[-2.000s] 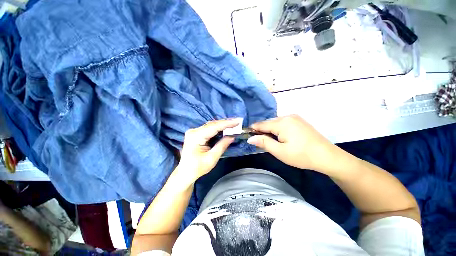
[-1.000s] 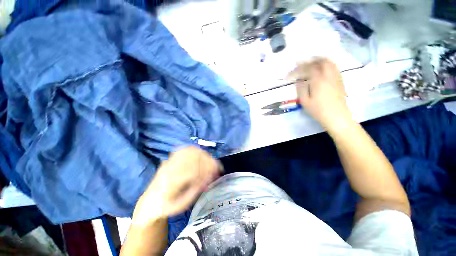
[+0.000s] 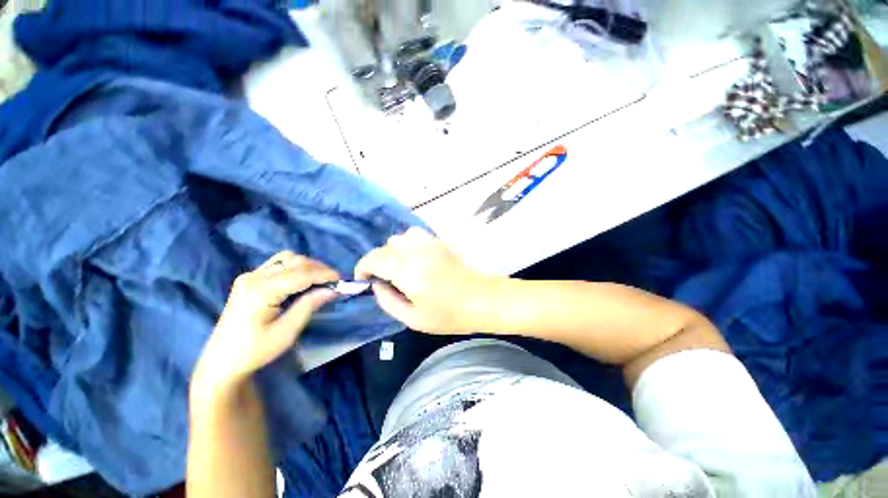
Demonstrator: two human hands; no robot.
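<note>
A blue denim garment (image 3: 127, 263) lies heaped on the left of the table and hangs over its front edge. My left hand (image 3: 263, 316) and my right hand (image 3: 424, 282) meet at the garment's edge near the table front. Both hands pinch the cloth, with a small white label (image 3: 351, 287) showing between the fingertips. Thread snips (image 3: 526, 183) with orange and blue handles lie on the table, right of the hands. A small white tag (image 3: 387, 350) shows below the table edge, against dark cloth.
The sewing machine's metal parts and grey knurled knob (image 3: 440, 100) are behind the hands. Checked fabric scraps (image 3: 755, 102) lie at the far right. Dark-blue garments (image 3: 779, 292) are heaped below the table on the right. More dark-blue cloth (image 3: 156, 44) is at the back left.
My right hand has put the snips down on the table and come back to the garment edge beside my left hand. The view has shifted, and the small tag now shows below the table edge.
</note>
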